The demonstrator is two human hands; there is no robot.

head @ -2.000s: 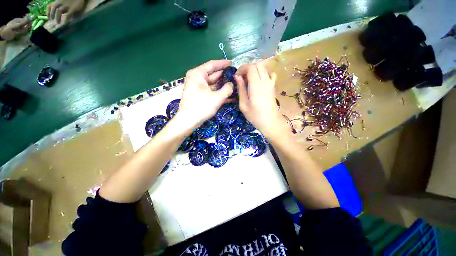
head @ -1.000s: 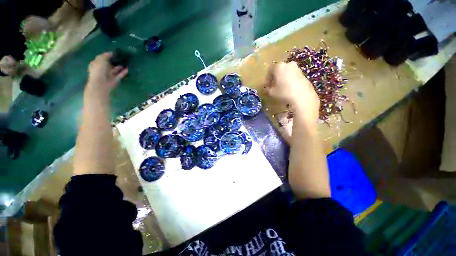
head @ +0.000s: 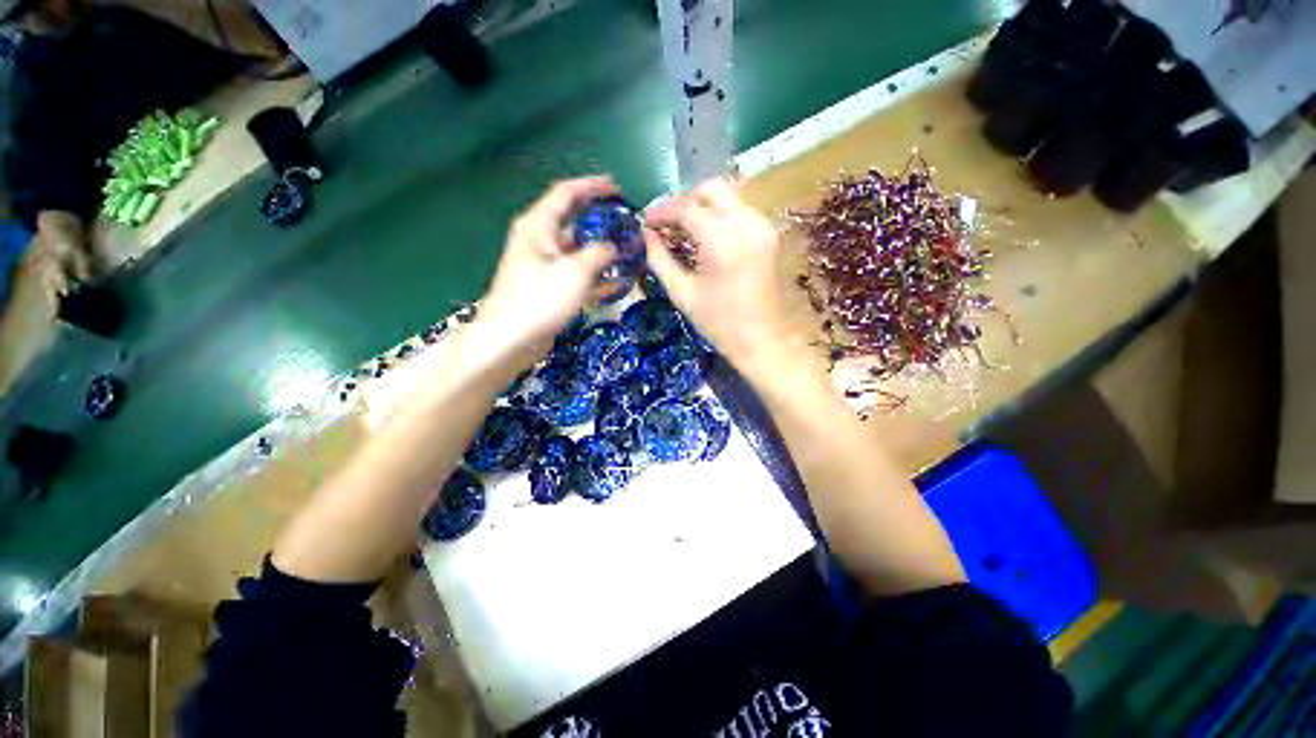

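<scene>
My left hand [head: 556, 260] holds a round black-blue unit [head: 606, 238] above the far edge of the white sheet, its face towards me. My right hand [head: 714, 267] is at the unit's right side, fingers pinched together around something small and reddish-dark, too small to tell clearly. Several more round units [head: 605, 350] lie clustered on the white sheet [head: 621, 577] below my hands. A tangled heap of small red and dark wired components [head: 902, 267] lies on the tan bench to the right.
A green conveyor belt [head: 390, 188] carries black cylindrical housings [head: 282, 140] and round units. A pale metal post [head: 699, 101] stands at its edge. Black housings [head: 1104, 108] are stacked far right. A blue bin [head: 1010, 541] is below. Another person's hand [head: 58, 260] touches a black housing.
My left hand has come back from over the belt and now holds a unit above the sheet. My right hand has moved left from the wire heap to that unit.
</scene>
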